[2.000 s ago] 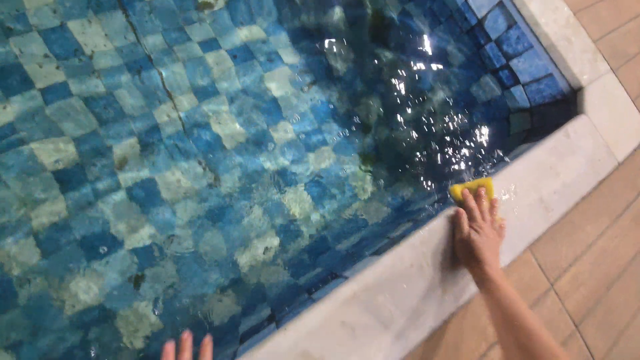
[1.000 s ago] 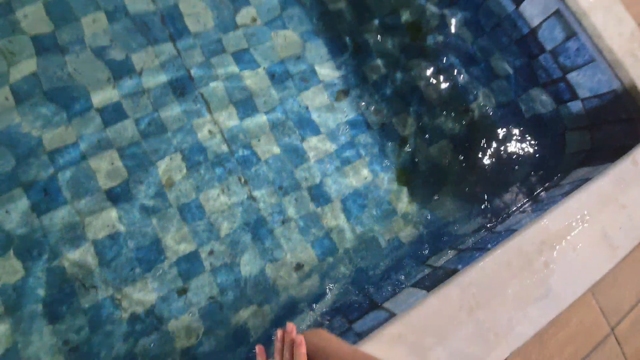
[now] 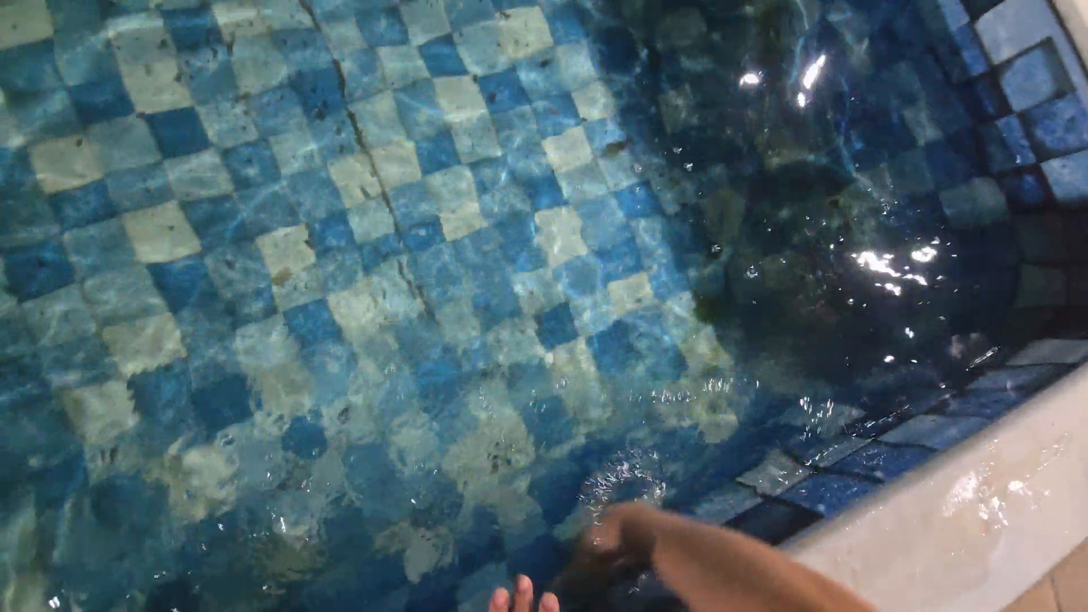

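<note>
My right hand reaches over the pool's white stone coping and dips into the water, close to the blue tiled wall. It is blurred and partly under the surface, so whether it holds anything cannot be made out. Small ripples ring the water just above it. At the bottom edge, only the fingertips of my left hand show, slightly apart, left of the right hand; its palm is out of view. No sponge is visible now.
Blue and cream mosaic tiles line the pool floor under rippling water, with a dark line running across them. A darker, shaded part of the pool lies at the right. Brown floor tiles border the coping at the lower right.
Two seconds ago my right hand pressed a yellow sponge on the coping's edge; now it is in the water, further left along the wall. The view has shifted toward the pool.
</note>
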